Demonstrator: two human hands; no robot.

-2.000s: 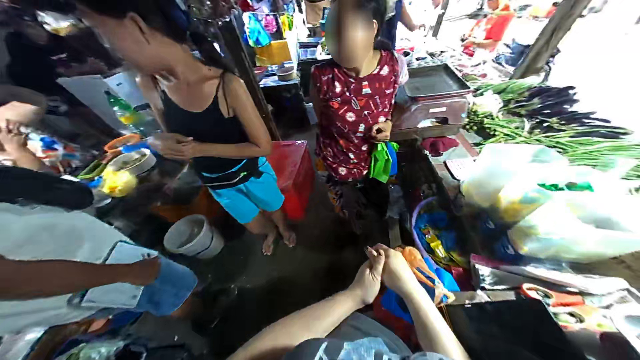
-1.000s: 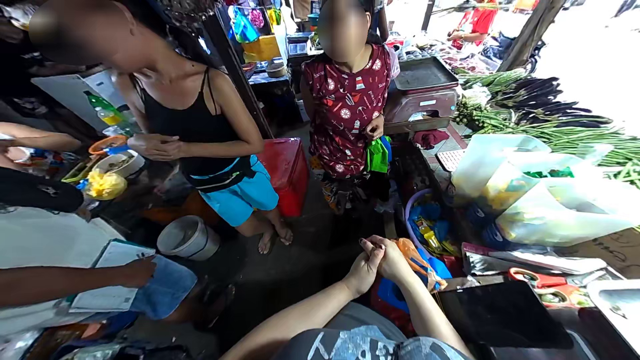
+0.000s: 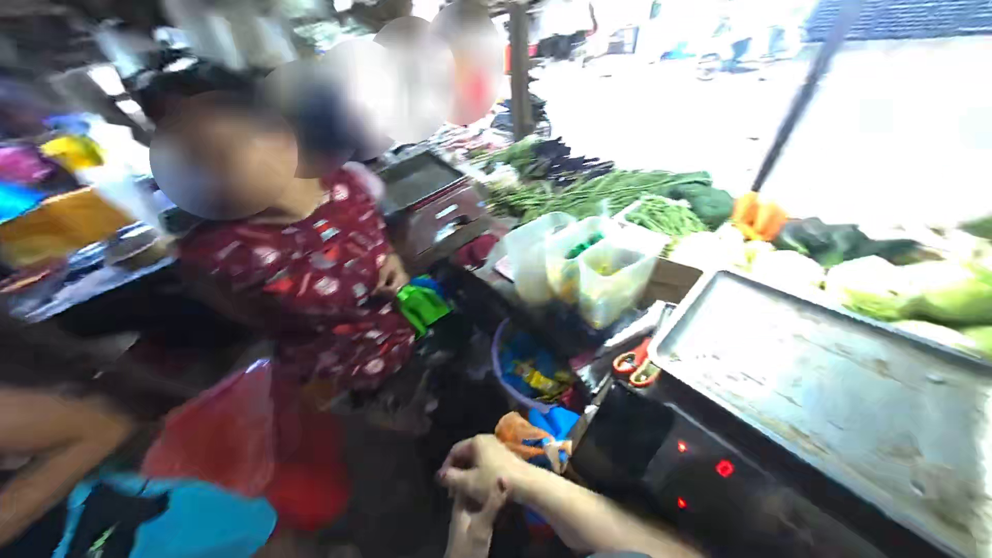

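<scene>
Low in the middle of the head view, my right hand (image 3: pixel 484 465) lies across my left hand (image 3: pixel 471 504); the two touch, with fingers curled together. I see no object in either, though the overlap hides much of the left palm. Just beyond them is a bundle of orange and blue cloth or plastic (image 3: pixel 535 434). Behind it stands a round purple-rimmed basket (image 3: pixel 500 364) holding blue and yellow packets. Scissors with orange-red handles (image 3: pixel 635 363) lie to the right, beside a large metal tray (image 3: pixel 821 380) on a dark scale-like unit with red lights (image 3: pixel 721 469).
A person in a patterned red shirt (image 3: pixel 310 271) stands ahead left, a green item (image 3: pixel 422 304) at their hand. Another person's arm (image 3: pixel 54 449) and blue shorts (image 3: pixel 178 519) show lower left, near a red container (image 3: pixel 217 434). Plastic bags (image 3: pixel 612 279), a weighing scale (image 3: pixel 434 201) and vegetables (image 3: pixel 620 190) lie beyond.
The view has swung right, bringing the metal tray into full sight. My hands stay together; the right now lies over the left.
</scene>
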